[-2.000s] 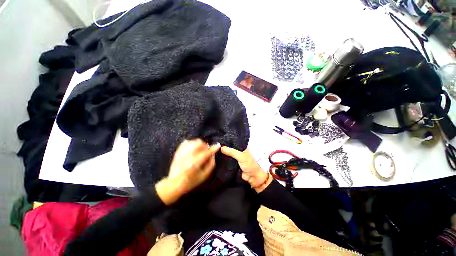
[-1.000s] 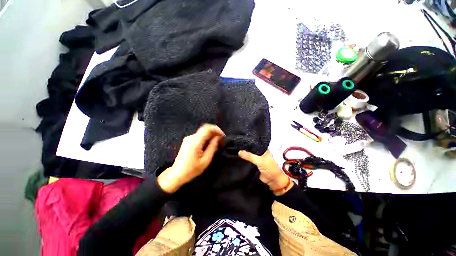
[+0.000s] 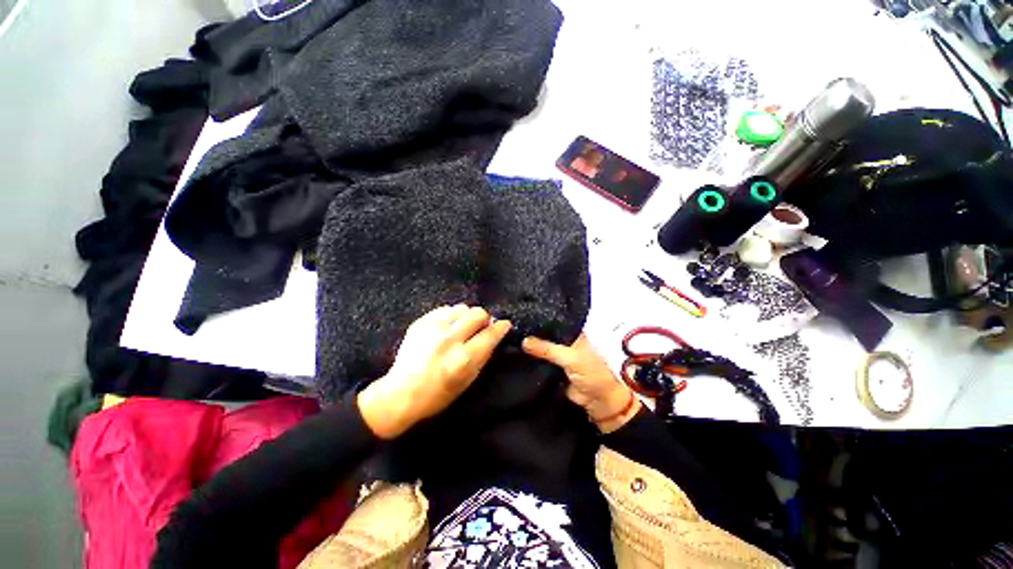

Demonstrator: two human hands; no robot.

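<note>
A dark grey-black nubby jacket (image 3: 400,245) lies over the table edge and my lap. My left hand (image 3: 435,367) is at its middle, fingertips pinched together at the cloth; a needle or thread there is too small to make out. My right hand (image 3: 583,372) is just to the right, its thumb and finger on the cloth fold, the other fingers curled under and partly hidden. The fingertips of the two hands are close but apart.
More dark garments (image 3: 411,78) lie at the back left. To the right are a phone (image 3: 608,173), thread cones (image 3: 698,220), snips (image 3: 672,292), red-handled scissors (image 3: 655,361), a tape roll (image 3: 885,385), a metal flask (image 3: 816,128) and a black bag (image 3: 922,183). A pink-red coat (image 3: 144,472) is at lower left.
Since one second ago, my left hand has lowered from above the cloth to it, and its fingertips have closed near my right hand. My right hand has barely moved.
</note>
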